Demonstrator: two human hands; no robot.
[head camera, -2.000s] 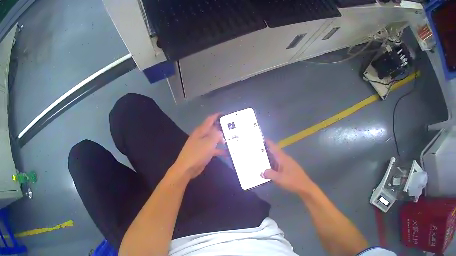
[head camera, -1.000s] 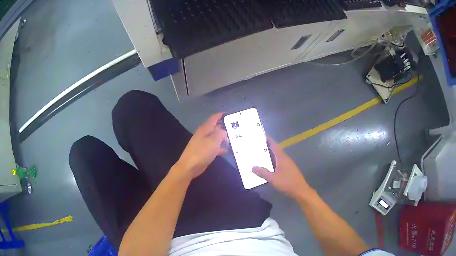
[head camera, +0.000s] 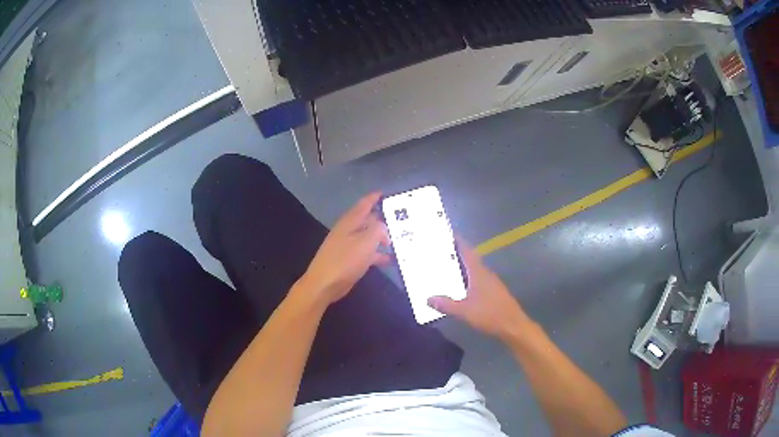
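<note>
A smartphone (head camera: 424, 254) with a bright, mostly white lit screen is held above my right thigh. My left hand (head camera: 348, 247) holds its left edge, fingers partly behind it. My right hand (head camera: 478, 294) holds its lower right side, with the thumb over the lower part of the screen. Both hands are bare. The screen content is too bright to read.
Black trays (head camera: 367, 43) lie on the white cabinet bench (head camera: 427, 111) ahead. A white and black floor strip (head camera: 128, 158) lies at left. A green bottle (head camera: 43, 294) is at far left. A white device (head camera: 656, 348) and a red box (head camera: 726, 393) are at right.
Over the last two seconds my right thumb has moved over the lower screen, up and then slightly down. The view has shifted slightly; both hands still hold the phone.
</note>
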